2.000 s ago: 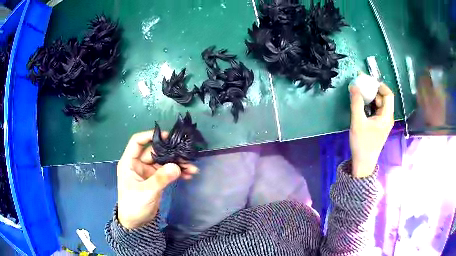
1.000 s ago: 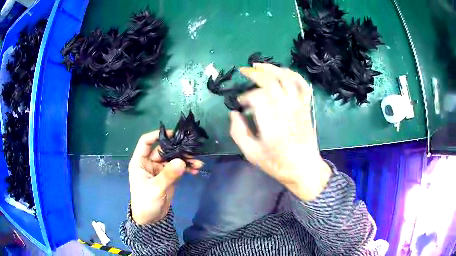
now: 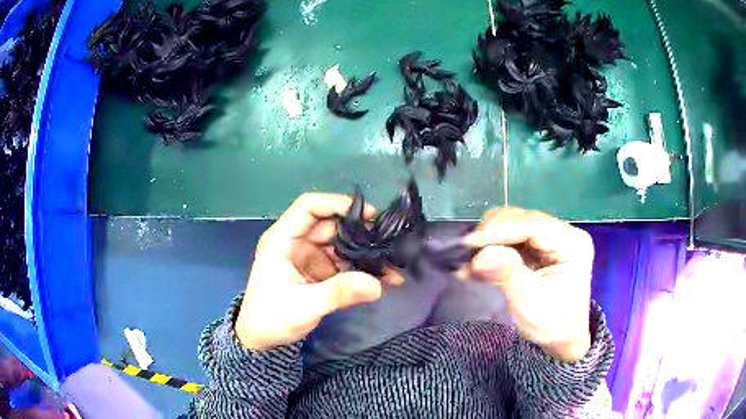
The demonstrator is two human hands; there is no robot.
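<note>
My left hand (image 3: 307, 274) holds a fuller black spiky hair piece (image 3: 378, 233) between thumb and fingers, in front of the bench's near edge. My right hand (image 3: 536, 274) pinches a smaller black hair piece (image 3: 448, 252), blurred, at the right side of the fuller piece. Whether the two touch is hard to tell. A curved hair piece (image 3: 350, 96) lies alone on the green bench, beside a small loose group of hair pieces (image 3: 438, 121). The white glue bottle (image 3: 643, 164) lies on the bench at the right.
Large heaps of black hair parts lie at the left (image 3: 176, 49) and upper right (image 3: 548, 69) of the green bench (image 3: 286, 180). A blue bin (image 3: 61, 196) with black parts stands at far left. Small pale scraps (image 3: 292, 102) lie on the bench. Yellow-black tape (image 3: 155, 376) shows below.
My right hand has put the glue bottle down on the bench, reached into the middle group, and brought a small hair piece to my left hand. My left hand has moved right with its piece.
</note>
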